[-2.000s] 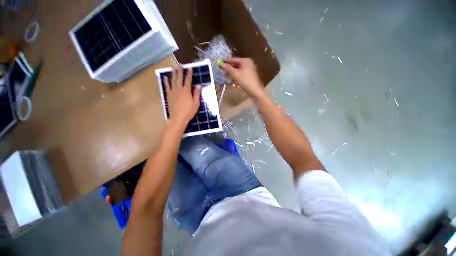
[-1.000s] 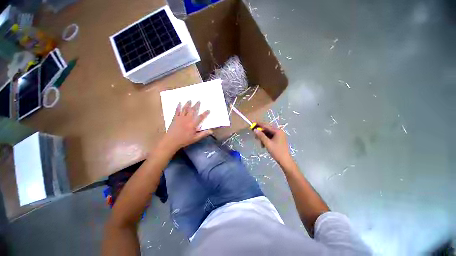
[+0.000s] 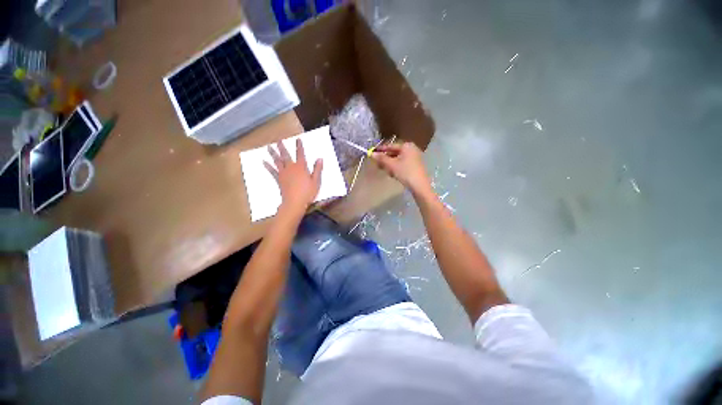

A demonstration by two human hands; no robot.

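A solar panel (image 3: 261,190) lies back up, plain white, at the table edge beside the box. My left hand (image 3: 294,176) lies flat on it with the fingers spread. My right hand (image 3: 402,164) is closed on the yellow-and-black handle of the edge trimmer (image 3: 354,145). Its thin shaft points left to the panel's right edge near the upper corner. A thin pale strip (image 3: 358,172) hangs beside the panel's right edge. Whether the trimmer's head touches the panel is too small to tell.
An open cardboard box (image 3: 405,103) with a whitish tangle (image 3: 356,126) stands at the right. A panel stack (image 3: 237,111) is behind the panel, another (image 3: 55,285) far left. Tape rolls (image 3: 104,75) and loose panels (image 3: 49,170) lie left. Offcuts litter the floor.
The panel was face up two seconds ago and now shows its white back. Since one second ago my right hand and the trimmer have moved up and left, to the panel's upper right edge.
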